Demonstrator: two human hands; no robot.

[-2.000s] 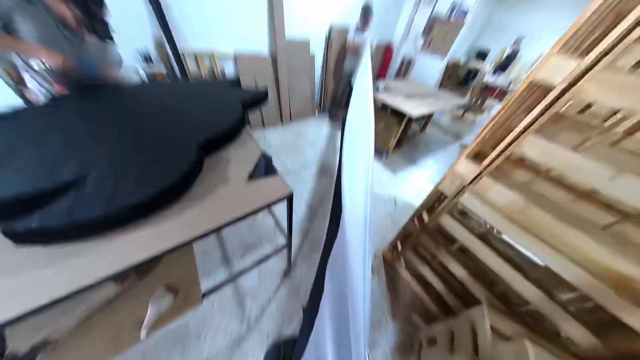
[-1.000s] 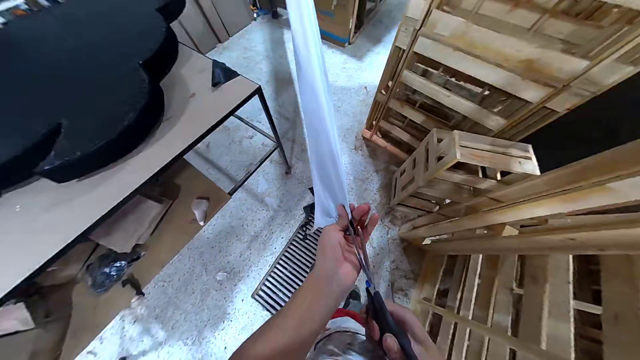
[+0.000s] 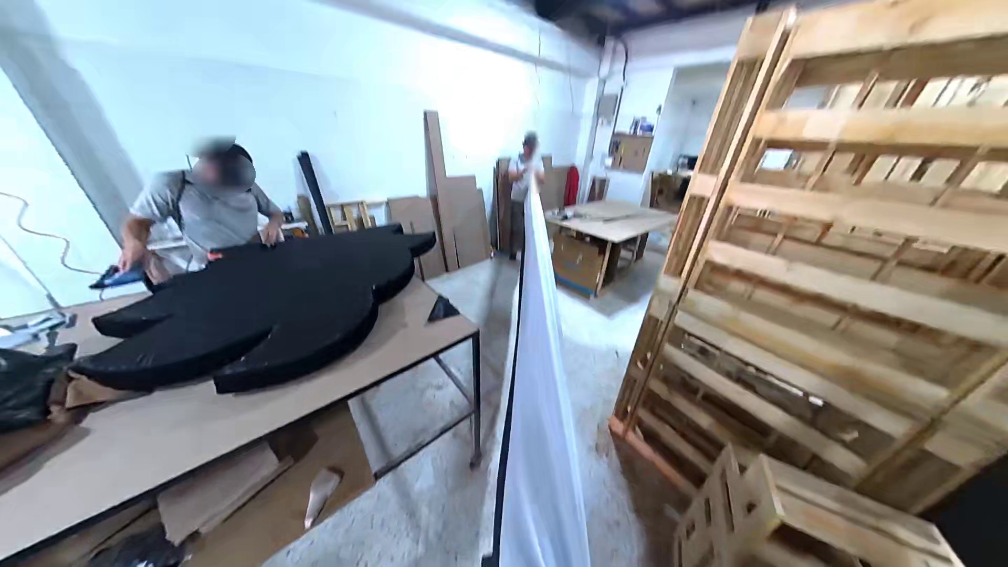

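Note:
A long strip of white fabric (image 3: 539, 394) with a black edge stretches from the bottom of the view toward a person (image 3: 526, 177) standing at the far end of the room. That person's hands are near its far end. Neither my left hand nor my right hand is in view, so what they hold is hidden below the frame. To the left, a large black scalloped padded shape (image 3: 291, 291) lies on a long table (image 3: 425, 323). A co-worker (image 3: 209, 209) leans over its far side, one hand on a blue tool (image 3: 118, 276).
Tall wooden frames of slats (image 3: 835, 205) stand on the right, with a slatted wooden crate (image 3: 827, 504) below them. A work table (image 3: 618, 220) stands further back. Cardboard sheets (image 3: 465, 220) lean on the wall. A black scrap (image 3: 442, 309) lies near the long table's corner.
The view has lifted from my hands to the room. One second ago my left hand was at the fabric and my right hand held scissors there; both are now out of view.

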